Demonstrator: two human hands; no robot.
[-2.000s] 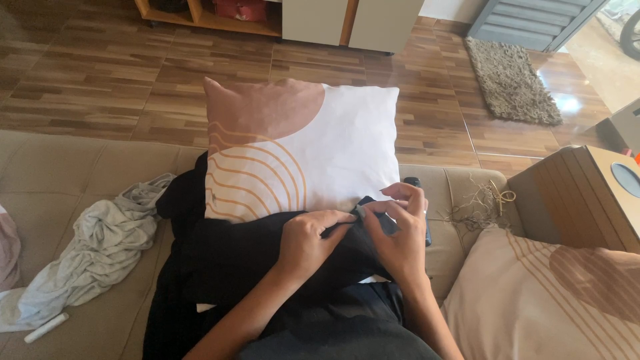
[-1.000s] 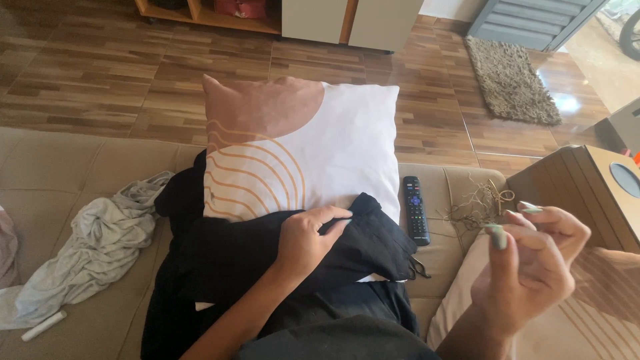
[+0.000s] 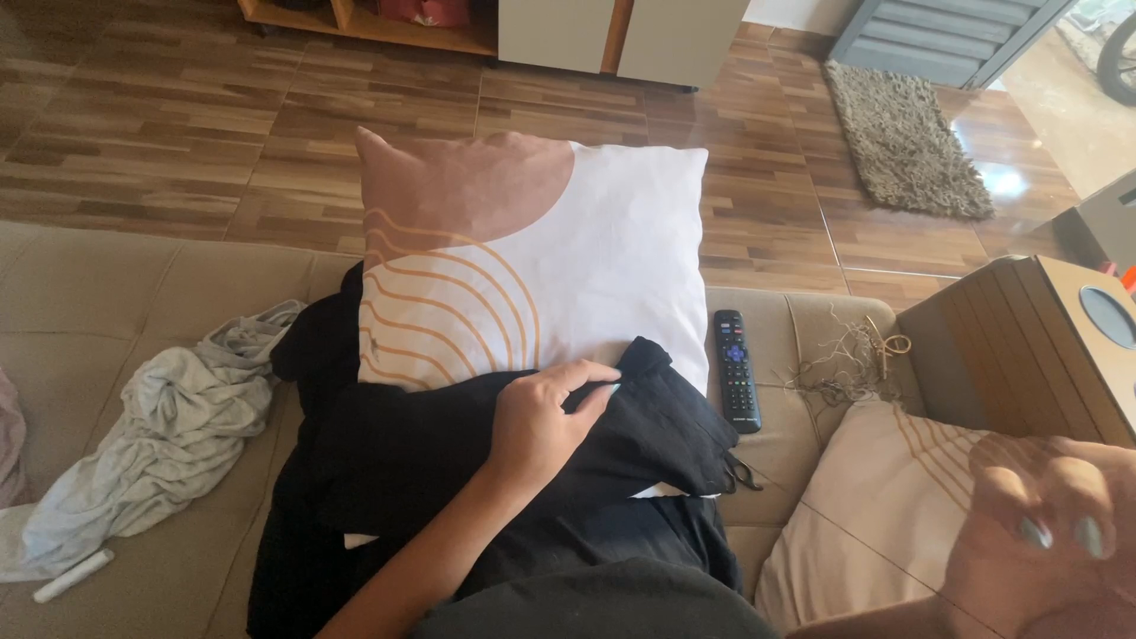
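Observation:
My left hand pinches a fold of black cloth between thumb and fingertips. The cloth lies over my lap and over the near edge of a white, brown and orange-lined cushion. At the lower right my right hand is raised close to the camera, blurred, with its fingers curled; whether it holds something small cannot be seen. A thin dark line, perhaps a thread, slants toward it across a second patterned cushion. Black loops of cord stick out at the cloth's right edge.
A black remote control lies on the beige sofa, right of the cushion. Tangled thread scraps are beside the wooden armrest tray. To the left lie a crumpled grey cloth and a white stick-like object.
My right hand was at the black cloth beside my left hand, then moved away to the right and is now lower and farther right. My left hand stays on the cloth.

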